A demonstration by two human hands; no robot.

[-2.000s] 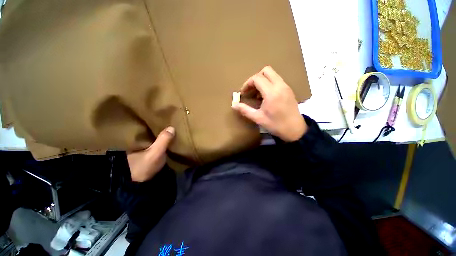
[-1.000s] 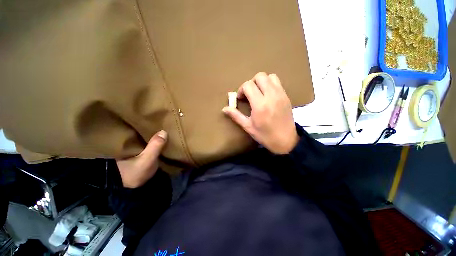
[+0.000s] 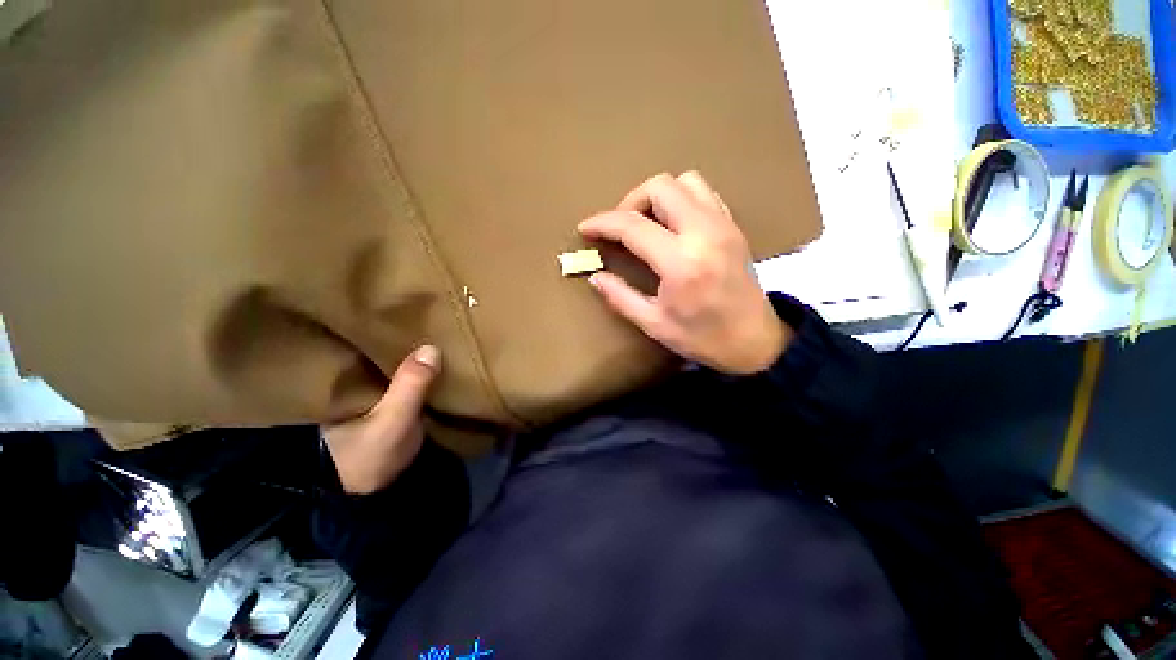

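A large brown panel [image 3: 619, 116] lies bunched toward my body, with a stitched seam [image 3: 410, 200] running down it. A tiny gold piece [image 3: 470, 298] shows beside the seam. My left hand [image 3: 387, 419] grips the panel's folded near edge, thumb on top and fingers hidden under it. My right hand [image 3: 684, 271] is over the panel, right of the seam. A small pale gold rectangular plate [image 3: 580, 263] is at its fingertips, lying crosswise between thumb and forefinger.
A blue-rimmed tray [image 3: 1090, 139] of gold pieces stands at the upper right. Below it are two tape rolls [image 3: 965, 206], pink-handled snips [image 3: 1059, 253] and a thin white stick [image 3: 922, 264]. A metal-edged bin with white scraps [image 3: 252, 600] is at lower left.
The plate has turned from upright to crosswise in my right fingertips, and the thumb and forefinger have shifted around it. My left hand keeps its hold on the panel.
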